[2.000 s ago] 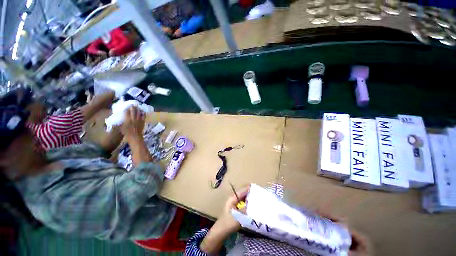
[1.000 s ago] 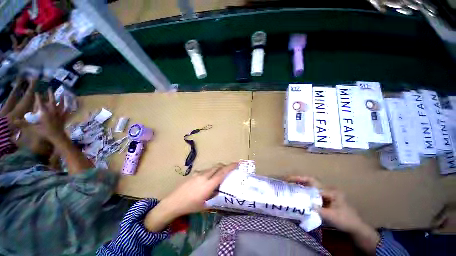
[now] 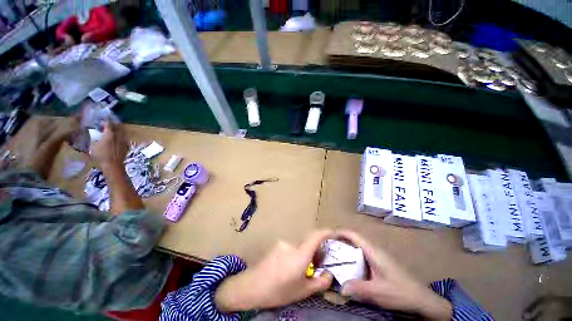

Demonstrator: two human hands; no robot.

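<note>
A white retail box (image 3: 344, 260) is held end-on between both hands low in the centre, its end facing up towards me. My left hand (image 3: 285, 269) grips its left side, and a bit of a yellow handle (image 3: 310, 269) shows between the fingers. My right hand (image 3: 392, 282) grips its right side, thumb on the near edge. The rest of the box is hidden by the hands. A black looped cord (image 3: 249, 204) lies on the cardboard-covered bench (image 3: 288, 166) beyond my left hand.
White MINI FAN boxes (image 3: 407, 188) stand in a row at right. A lilac fan (image 3: 187, 191) and loose parts lie at left beside a coworker's arm (image 3: 116, 169). Several fans lie on the green belt (image 3: 276, 106). A metal post (image 3: 201, 69) stands at the belt's near edge.
The box has turned from lying sideways, print showing, to end-on between my hands. My hands have come closer together. The view has shifted, showing more beyond the belt.
</note>
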